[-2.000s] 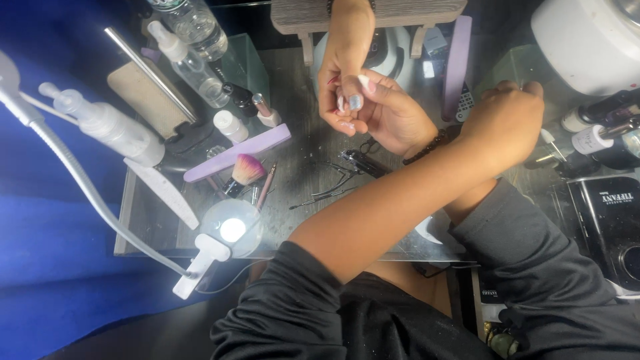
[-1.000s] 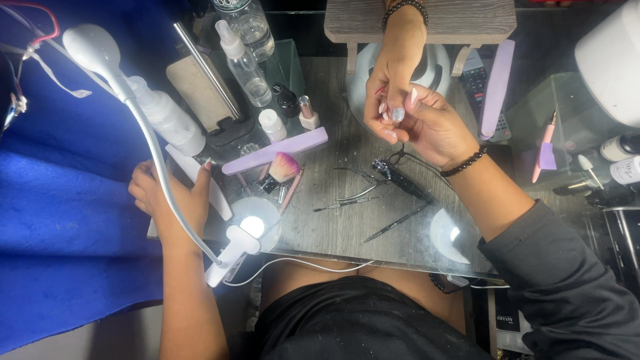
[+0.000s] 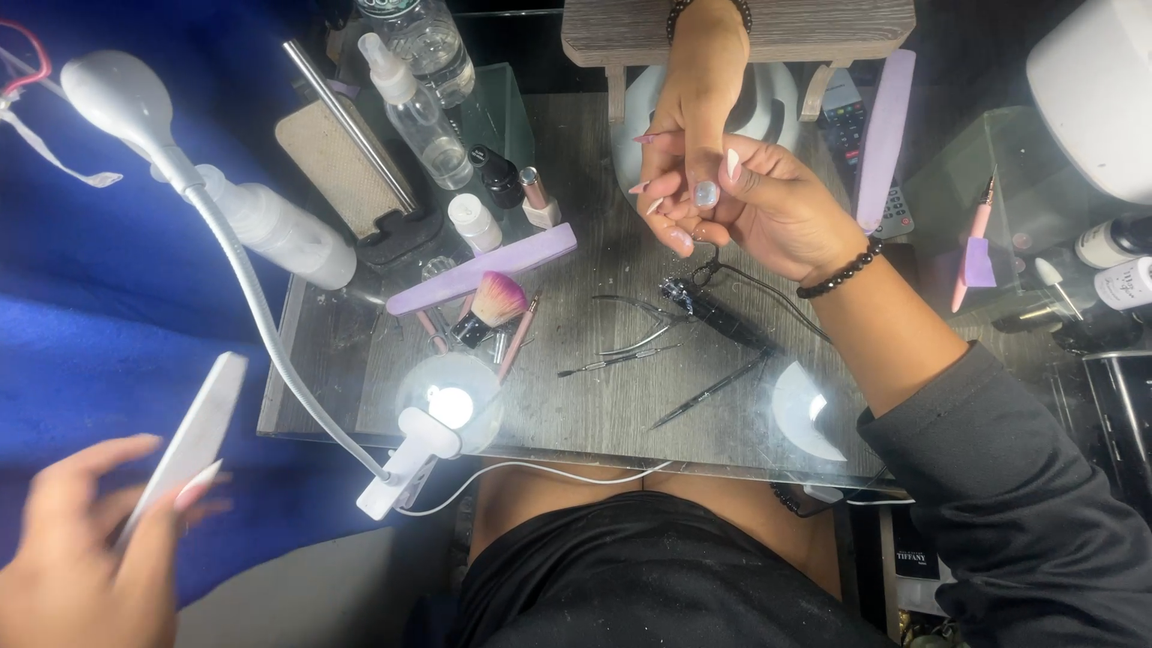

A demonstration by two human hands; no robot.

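Observation:
My left hand (image 3: pixel 112 540), at the lower left and slightly blurred, grips a white nail file (image 3: pixel 193 418) between thumb and fingers, off the table's left edge. My right hand (image 3: pixel 778 207), wearing a black bead bracelet (image 3: pixel 841 270), holds another person's hand (image 3: pixel 706 99) by the fingers. That person's thumb points toward me and has a glittery silver nail (image 3: pixel 706 193); other nails there are pinkish. Nippers (image 3: pixel 643 324), a thin metal tool (image 3: pixel 621 360) and a black pen-like tool (image 3: pixel 711 391) lie on the table below. A pink-tipped brush (image 3: pixel 493 310) is left of them.
A clip-on lamp (image 3: pixel 121 99) curves its neck between my left hand and the table. Lilac files (image 3: pixel 481 270), a spray bottle (image 3: pixel 418 117) and small bottles stand or lie at left. A wooden armrest (image 3: pixel 810 36) is at the top, a white device (image 3: pixel 1098 99) at upper right.
My left hand has moved from the right side to the far left. The white file, earlier lying at the table's left edge, is now in it. My right hand still holds the other person's hand.

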